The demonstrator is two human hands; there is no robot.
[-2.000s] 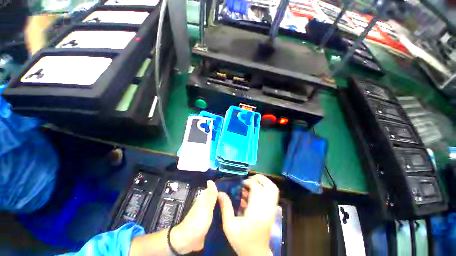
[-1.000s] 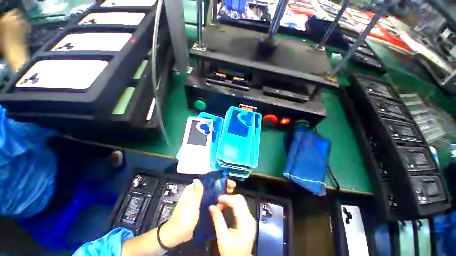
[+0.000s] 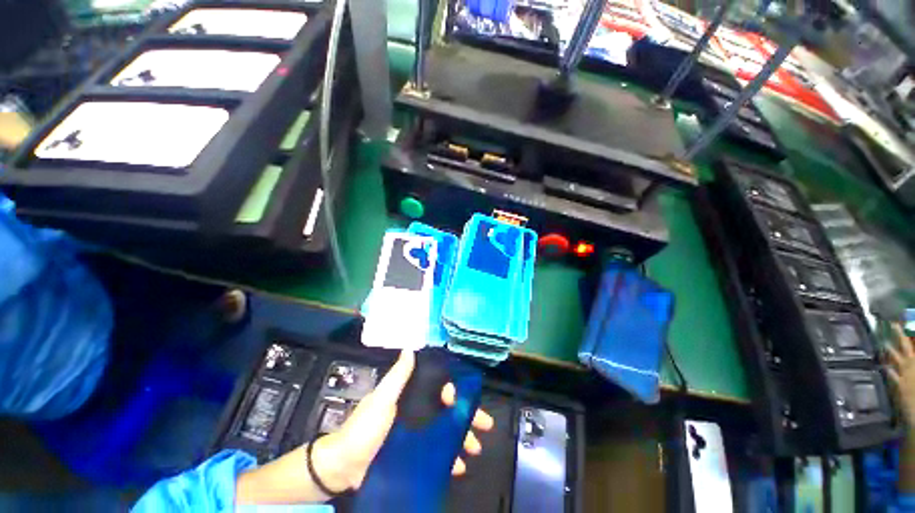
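My left hand (image 3: 371,431), bare with a dark wristband, holds a dark-blue phone-sized panel (image 3: 411,456) upright, thumb on the near edge and fingertips showing past the far edge. The panel's lower end is cut off by the bottom edge. My right hand is not in view. Beyond the panel stand a stack of light-blue phone-shaped pieces (image 3: 492,301) and a white phone-shaped piece (image 3: 398,316) beside it. Under my hand a black tray holds open handsets (image 3: 266,411) on the left and a silver-blue phone (image 3: 542,461) on the right.
A black press (image 3: 522,195) with upright rods stands behind the stack, a dark-blue cloth or film (image 3: 630,326) right of it. Stacked cover trays (image 3: 130,190) are left, phone trays (image 3: 803,291) right. A person's hand (image 3: 904,371) is cut off at the right edge.
My right hand has left the panel and gone out of view. The panel has turned its broad face to the camera. The whole view has shifted slightly.
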